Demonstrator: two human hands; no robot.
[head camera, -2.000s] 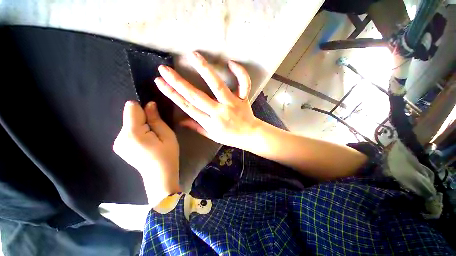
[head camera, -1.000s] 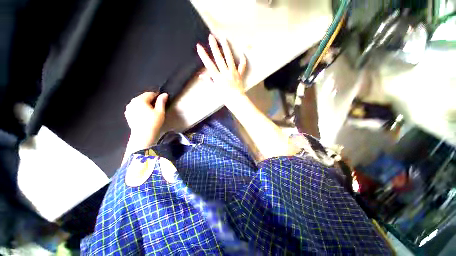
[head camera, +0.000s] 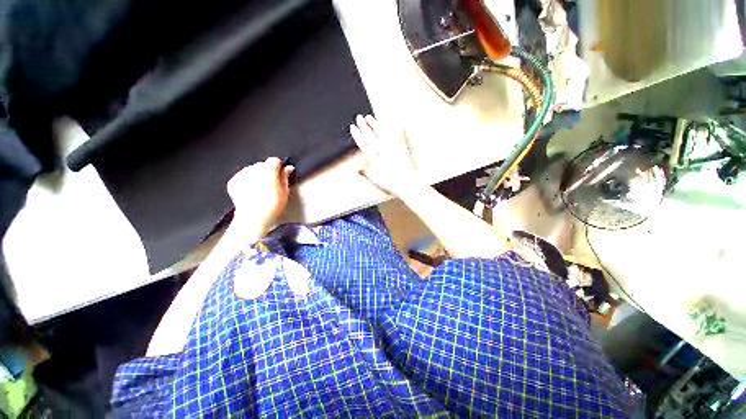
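Note:
The black cloth (head camera: 221, 123) lies wide and flat over the left and middle of the white pressing table (head camera: 74, 245). My left hand (head camera: 260, 195) is closed on the near edge of the black cloth, with fingers curled and the thumb against them. My right hand (head camera: 384, 155) lies flat with fingers spread at the cloth's right corner, its fingertips at the edge and its palm over the white table. It grips nothing. The steam iron (head camera: 446, 49) stands at the back right, partly cut off by the top edge, not touched.
Green and yellow-brown hoses (head camera: 536, 123) curve from the iron over the table's right edge. A tan padded board (head camera: 634, 37) lies beyond, at the upper right. A round fan (head camera: 613, 184) stands to the right. Dark cloth hangs at the far left.
The view has swung right, bringing the iron and fan into sight. My left hand still holds the cloth edge. My right hand remains spread by the cloth's corner.

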